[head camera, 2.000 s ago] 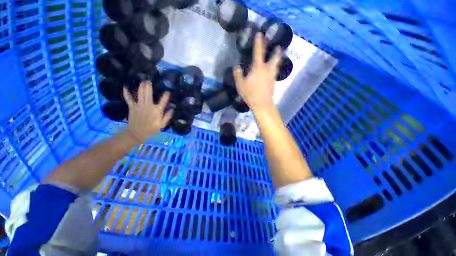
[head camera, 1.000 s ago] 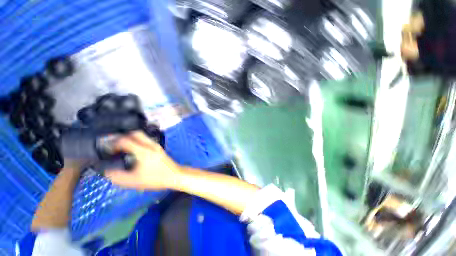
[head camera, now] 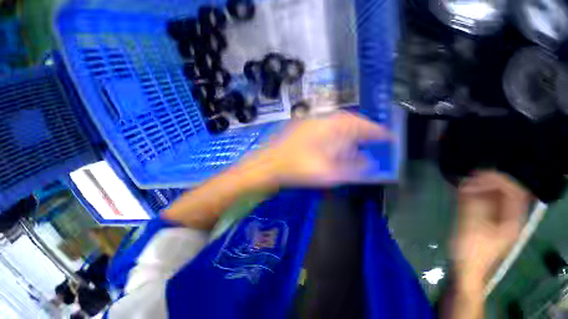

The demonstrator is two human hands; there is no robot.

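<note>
The blue plastic crate (head camera: 134,99) holds black cylindrical housings (head camera: 212,68), clustered at its left and middle on a pale printed liner (head camera: 324,37). My left hand (head camera: 330,149) is over the crate's near right corner, blurred, fingers apart, with nothing seen in it. Whether it touches the rim is unclear. My right hand (head camera: 492,212) is blurred at the right, against a black mass (head camera: 504,149) just beyond it. Whether it grips anything there cannot be told. Large dark round parts with shiny faces (head camera: 535,78) stand at the upper right.
Another blue crate (head camera: 31,128) is at the far left. A white sheet or label with a red line (head camera: 109,193) shows beside the main crate's lower left side. Green surface (head camera: 414,218) shows between my body and right hand, with a pale edge line (head camera: 517,243) at the right.
The view has shifted. Both hands were over the housings inside the crate; now my left hand is at its near right corner and my right hand is outside it, to the right.
</note>
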